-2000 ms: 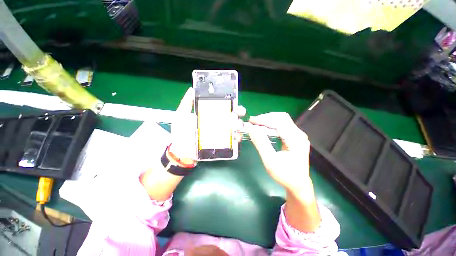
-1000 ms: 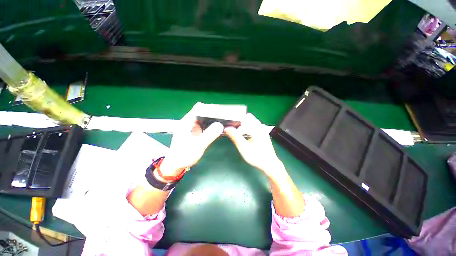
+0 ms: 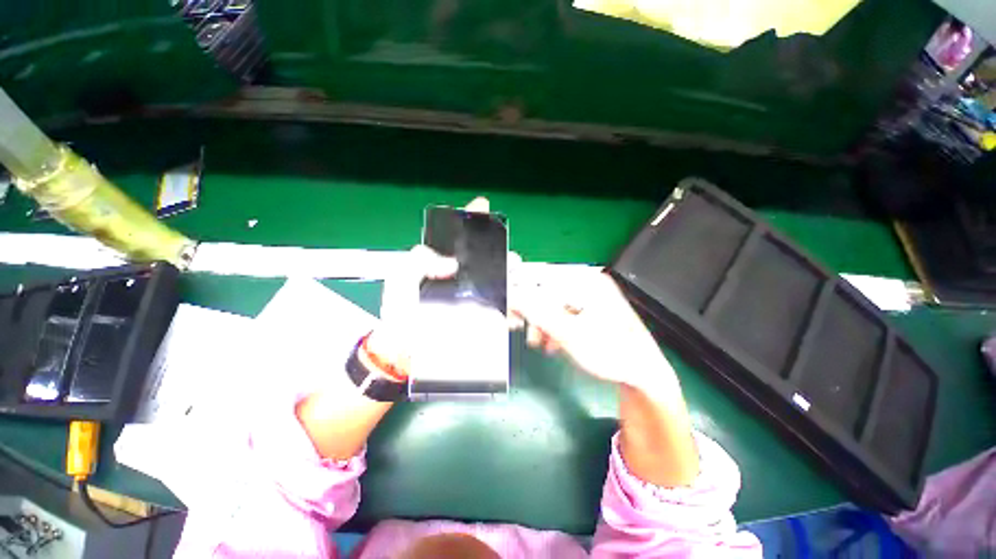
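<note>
A smartphone unit (image 3: 464, 317) is held upright above the green bench mat, its glossy black screen side facing me, with a bright white glare over the lower half. My left hand (image 3: 406, 311) grips it from the left, the thumb lying on the screen. My right hand (image 3: 595, 333) is just right of the phone, fingers curled together near its right edge. I cannot tell whether they touch the phone or hold a thin tool. A dark band and a red-orange band (image 3: 377, 366) sit on my left wrist.
A black phone tray (image 3: 814, 339) with empty pockets lies angled at right. A second black tray (image 3: 153, 339) with glossy phones is at left, beside white papers (image 3: 197, 360) and an orange-yellow plug (image 3: 82, 450). A yellow-taped post (image 3: 98, 207) and a small unit (image 3: 178, 188) are beyond.
The phone has turned from its open back, through a flat tilt, to its screen side facing me. My right hand has moved off it to the right.
</note>
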